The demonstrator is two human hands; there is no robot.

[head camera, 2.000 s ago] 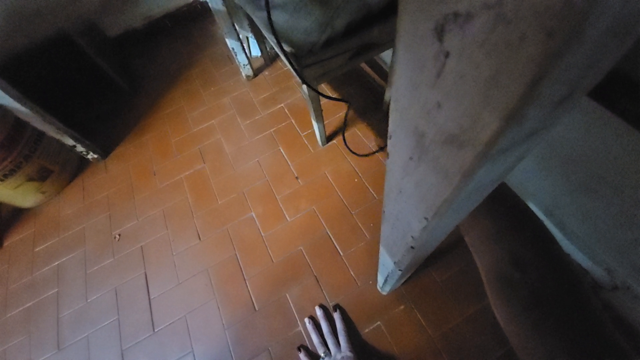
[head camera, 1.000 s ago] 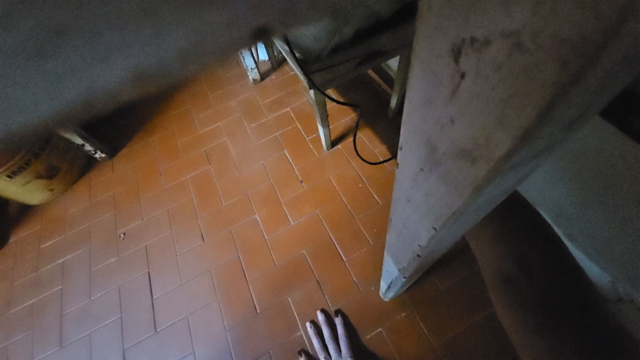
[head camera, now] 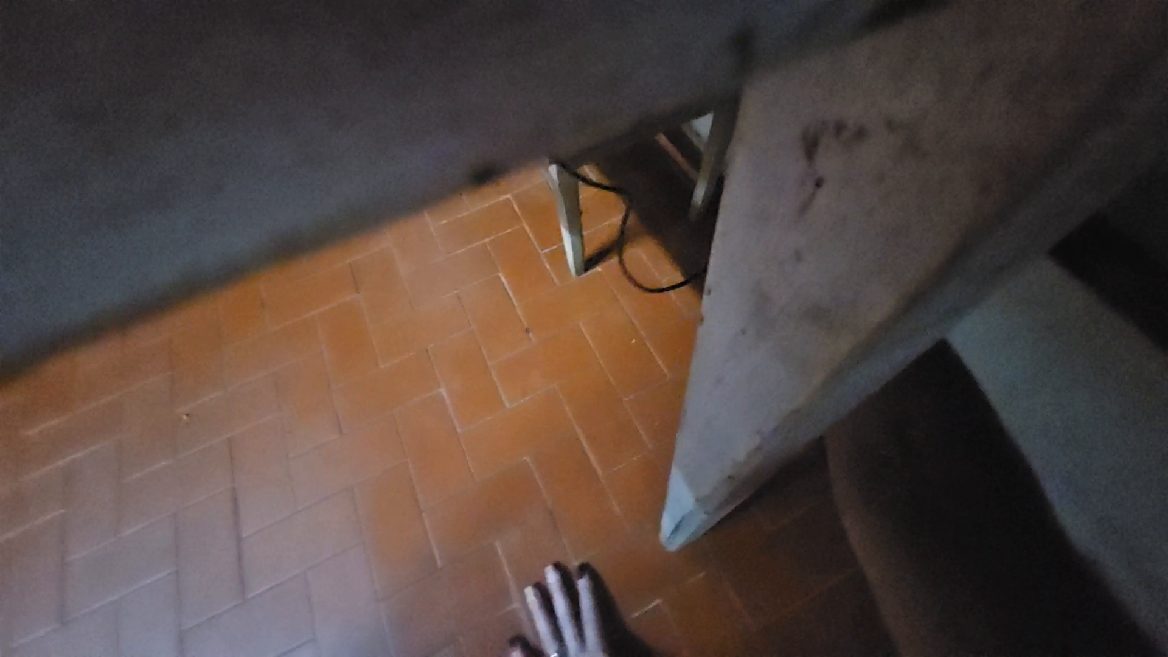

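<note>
My left hand (head camera: 566, 611) is at the bottom centre, its fingers slightly spread and pointing up the view, with a ring on one finger. It holds nothing. Beneath or just under it lies the orange tile floor (head camera: 365, 392); whether palm or fingers touch the tiles cannot be told. Up and right of the hand, the pale lower end of a worn, tapered furniture leg or panel (head camera: 785, 301) comes down near the floor. My right hand is not in view.
A wide, blurred grey surface (head camera: 228, 164) crosses the top. Beyond it stand a thin pale furniture leg (head camera: 569, 219) and a looped black cable (head camera: 624, 242). A dark brown rounded shape (head camera: 949, 511), unclear in shadow, fills the lower right beside a pale surface (head camera: 1077, 401).
The grey surface has come across the upper left and top, hiding the yellow container and most of the furniture behind. My left hand stays low in the view, fingers spread.
</note>
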